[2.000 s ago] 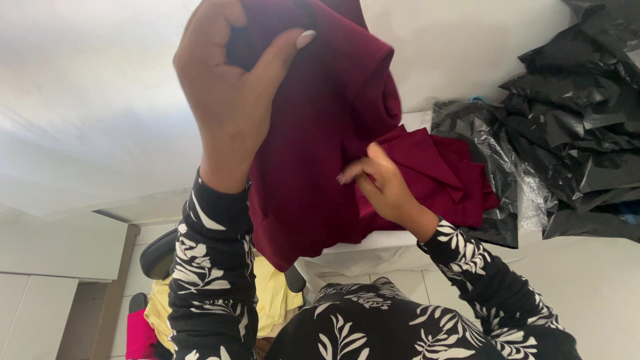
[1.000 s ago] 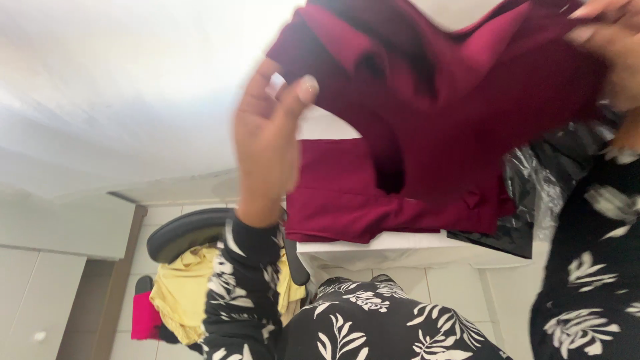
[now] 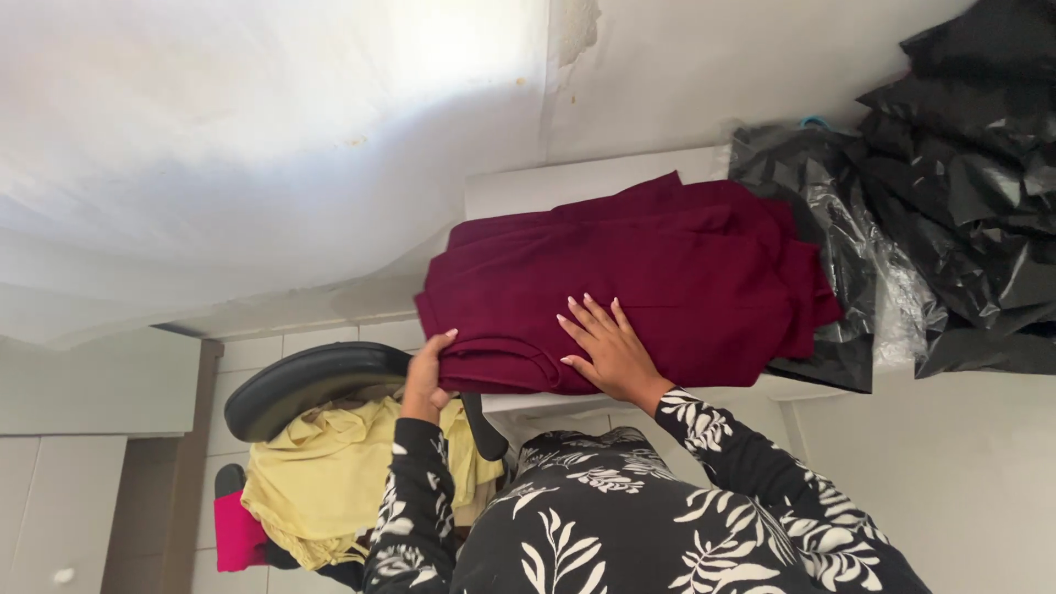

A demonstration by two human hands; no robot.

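A maroon garment [image 3: 652, 272] lies spread flat over other maroon cloth on a white table [image 3: 511, 190]. At its near left corner, my left hand [image 3: 425, 375] holds the edge between thumb and fingers, beside a curved, folded-over opening in the cloth. My right hand [image 3: 606, 346] rests palm down on the garment near its front edge, fingers apart and gripping nothing. How many pieces lie beneath is hidden.
Black plastic bags [image 3: 973, 214] lie at the right, partly under the cloth's right end. Left of the table stands a black chair [image 3: 322, 379] piled with yellow clothing [image 3: 330, 478]. Bright pink cloth [image 3: 235, 532] is beside it. A white wall [image 3: 701, 74] rises behind the table.
The maroon garment, held up in both hands one second ago, now lies on the maroon cloth on the table. Both hands have come down; the right one now lies flat on it.
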